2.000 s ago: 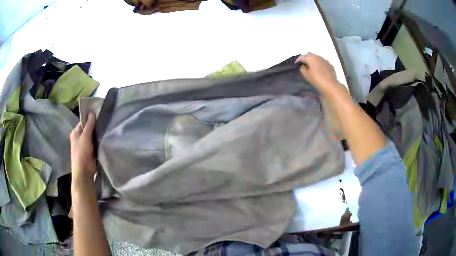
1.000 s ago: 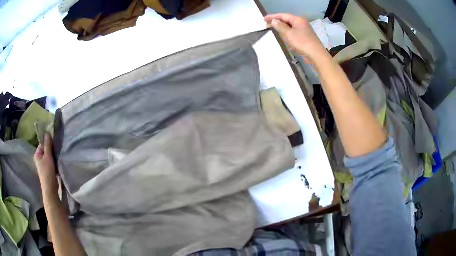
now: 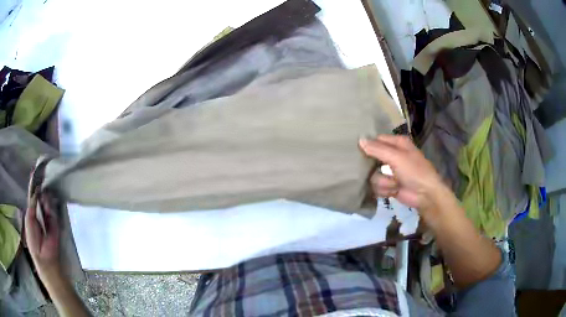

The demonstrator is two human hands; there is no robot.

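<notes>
The grey-beige garment stretches from left to right across the white table, its near part in a long band that narrows toward the left. A dark brown band and bluish-grey cloth show along its far side, with a bit of lime at the far edge. My left hand grips its gathered left end beside the table's left edge. My right hand is at its right end, fingers bent around the cloth edge; the exact grip is partly hidden and slightly blurred.
White table with a worn brown right edge. Left garment pile, grey, lime and dark, lies beyond the left edge. Right garment pile hangs beyond the right edge, near something blue. A speckled floor shows below.
My right hand has come down and nearer from the far right corner. The near grey panel is now drawn out into a long band, baring the table's near part. The dark bundles are out of view.
</notes>
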